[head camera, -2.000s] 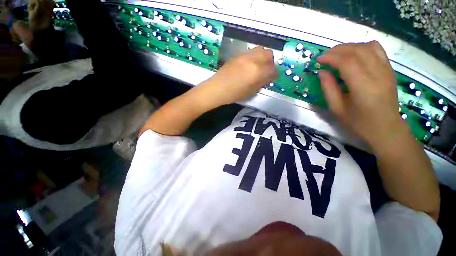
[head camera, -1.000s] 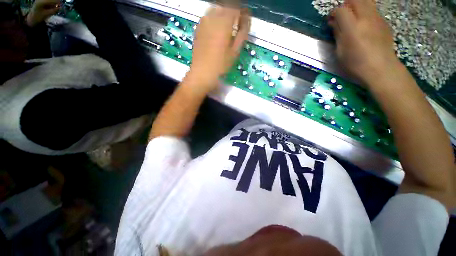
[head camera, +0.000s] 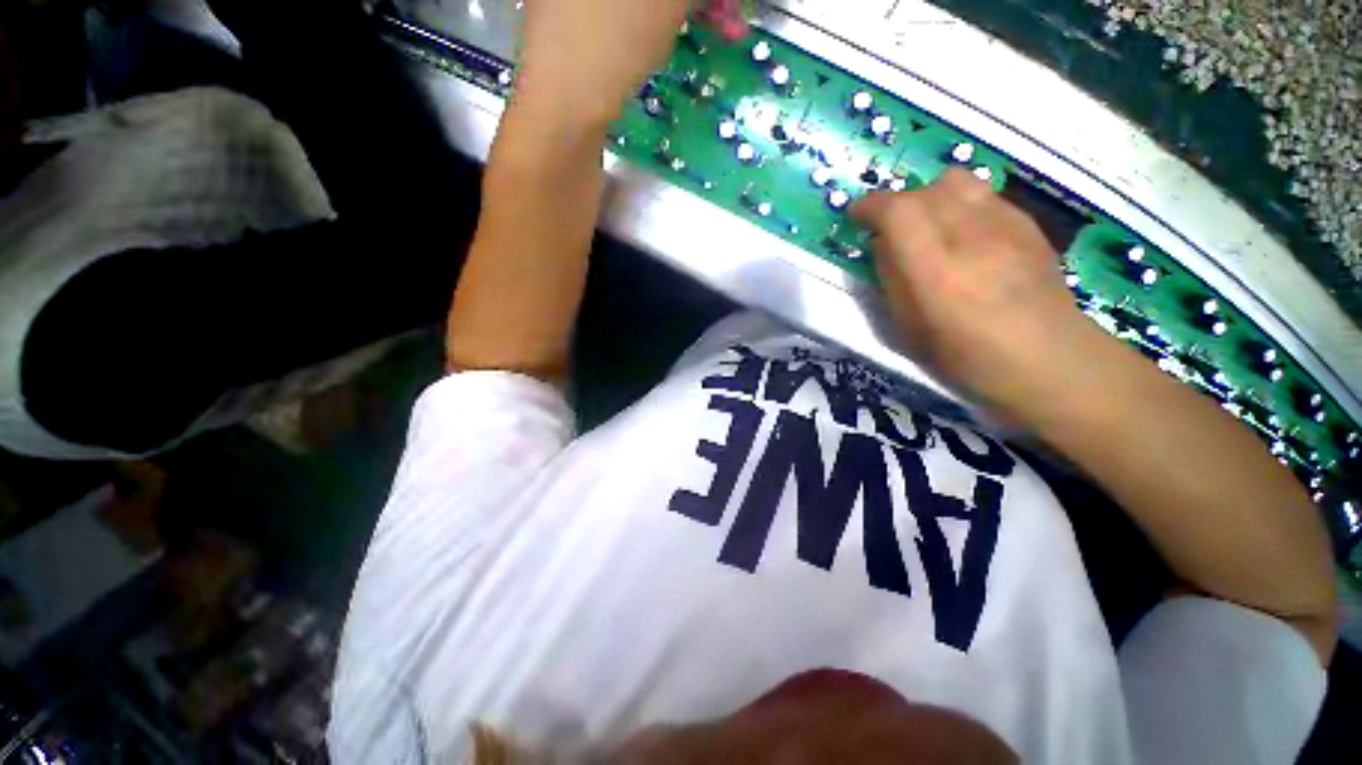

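Observation:
A green circuit board [head camera: 792, 142] with white-topped small parts lies in the rail in front of me. My right hand [head camera: 964, 262] is over its right end, fingers bent down to the board; whether they hold a part is hidden. My left hand [head camera: 605, 53] is over the board's left end and cut off by the top edge, so its grip cannot be seen. A small pink-red blur shows beside it.
The near metal rail [head camera: 717, 232] and far rail [head camera: 1031, 112] flank the boards. Another board [head camera: 1180, 314] lies to the right, partly behind my forearm. A pale heap of loose parts [head camera: 1270, 67] is at the upper right. A person's dark sleeve [head camera: 321, 90] is at the left.
My right hand has moved from the loose parts heap down to the board. My left hand has moved up, partly out of the picture. The boards sit differently in view.

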